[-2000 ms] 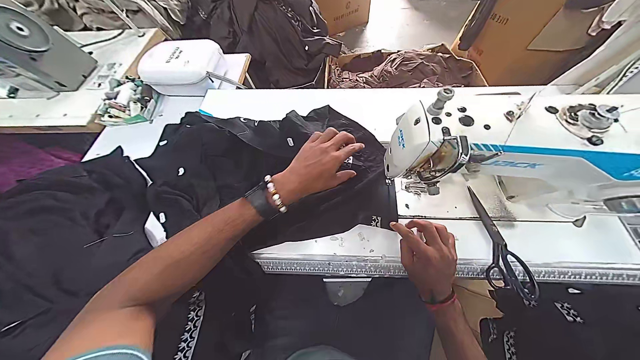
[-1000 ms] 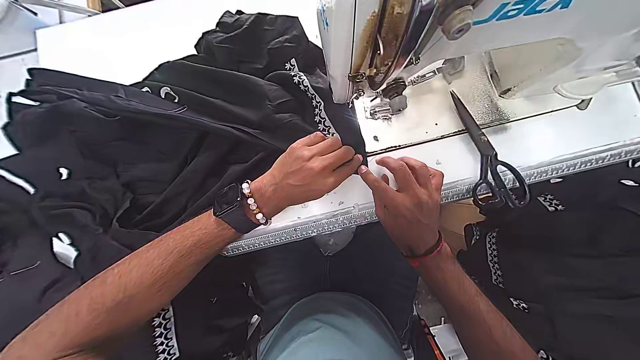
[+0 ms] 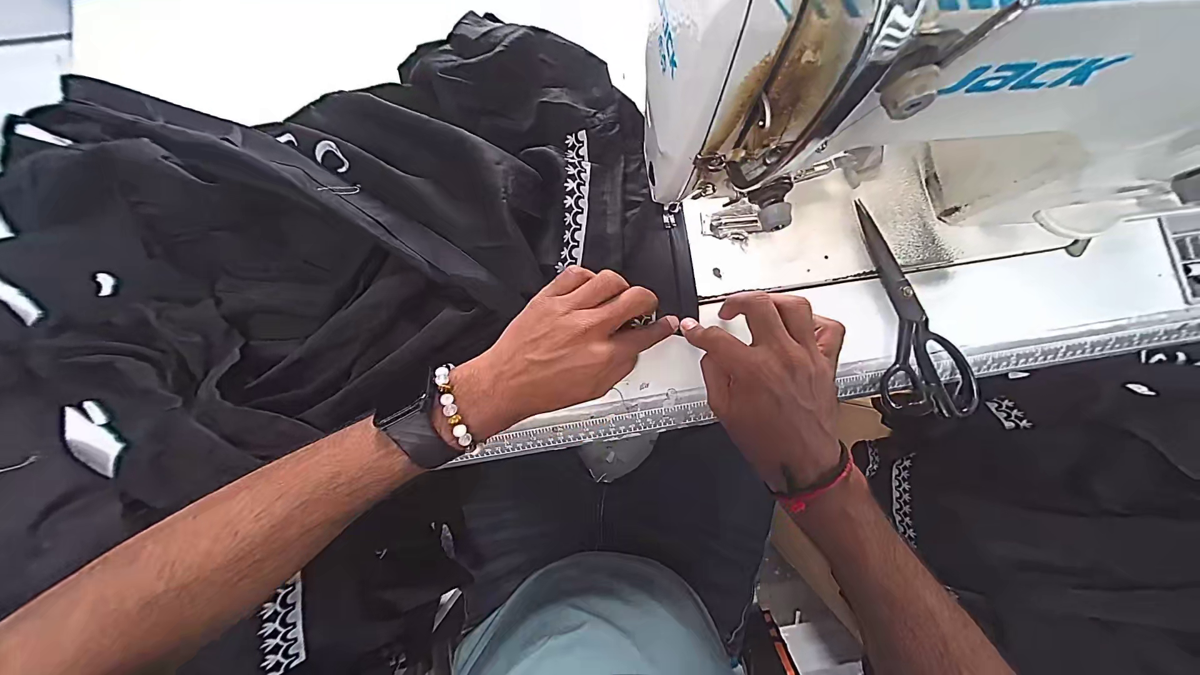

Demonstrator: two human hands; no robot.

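Observation:
Black fabric (image 3: 403, 197) with a white embroidered band lies bunched on the white sewing table, its right edge beside the presser foot of a Jack sewing machine (image 3: 787, 94). My left hand (image 3: 572, 347), with a watch and beaded bracelet at the wrist, pinches the fabric's near corner between thumb and finger. Close against it, my right hand (image 3: 773, 375) has its thumb and fingertip at the same edge; its other fingers are curled. The fingertips of both hands nearly touch. Black-handled shears (image 3: 909, 309) lie open-bladed or closed, I cannot tell, right of my right hand.
A measuring tape strip (image 3: 600, 433) runs along the table's front edge. More black embroidered fabric (image 3: 1059, 487) hangs or lies at the lower right, below the shears. Dark cloth also spills over the table's front at the left. The machine head stands close beyond my hands.
My left hand has come from on top of the fabric to its near corner, beside my right hand. The embroidered band now shows near the machine. The view has moved closer and downward.

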